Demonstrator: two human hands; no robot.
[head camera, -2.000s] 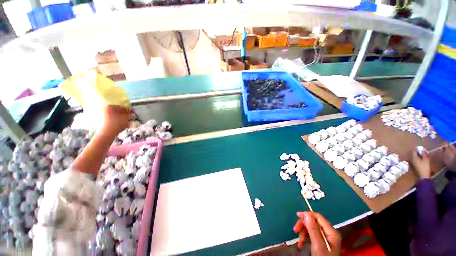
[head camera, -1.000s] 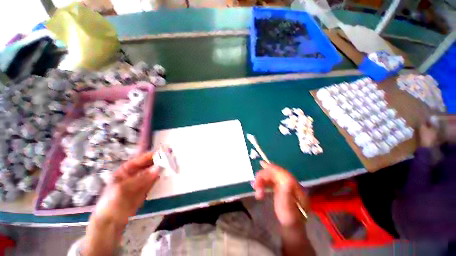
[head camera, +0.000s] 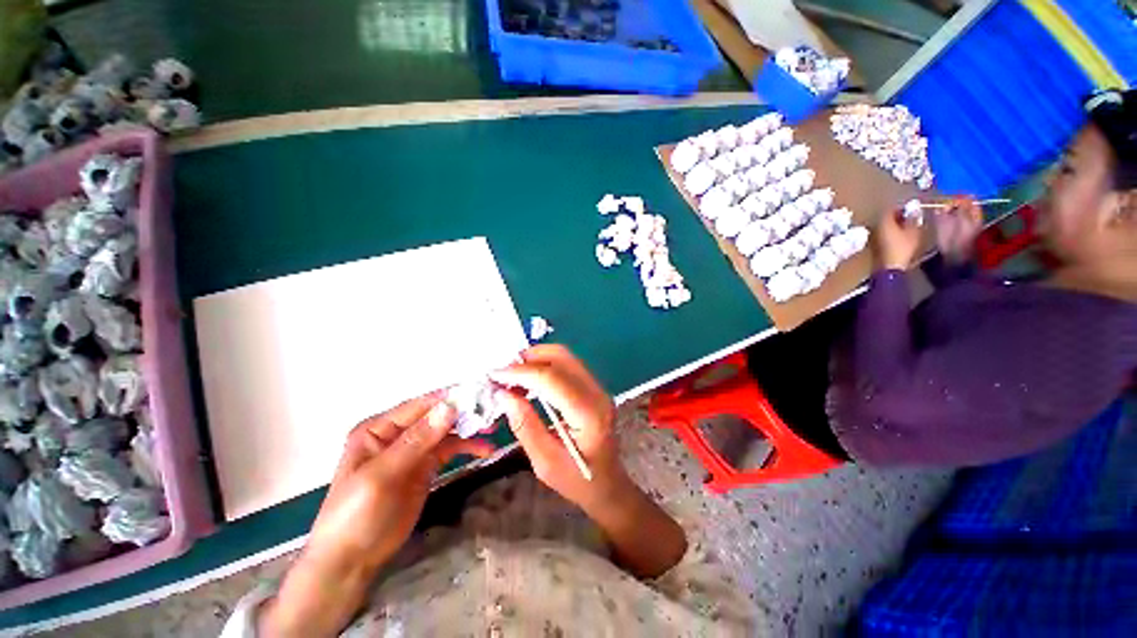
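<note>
My left hand (head camera: 393, 467) holds a grey-white hollow moulded piece (head camera: 475, 406) in its fingertips, over the near edge of the white sheet (head camera: 355, 361). My right hand (head camera: 567, 418) is at the right side of the piece, its fingers touching it, and holds a thin pale stick (head camera: 566, 439) that slants down to the right. The stick's upper tip is hidden by the fingers. A small white piece (head camera: 540, 327) lies just right of the sheet. A loose pile of small white pieces (head camera: 642, 249) lies farther right on the green bench (head camera: 374, 175).
A pink tray (head camera: 160, 337) heaped with grey castings stands at left. At right is a brown board (head camera: 798, 305) with rowed white pieces (head camera: 767, 206). A blue tray (head camera: 599, 65) and small blue box (head camera: 798, 90) stand behind. A person in purple sits at right near a red stool (head camera: 736, 424).
My left hand has moved from over the grey castings to in front of me and now holds a piece. My right hand has come to meet it with the stick. The view has turned down and right.
</note>
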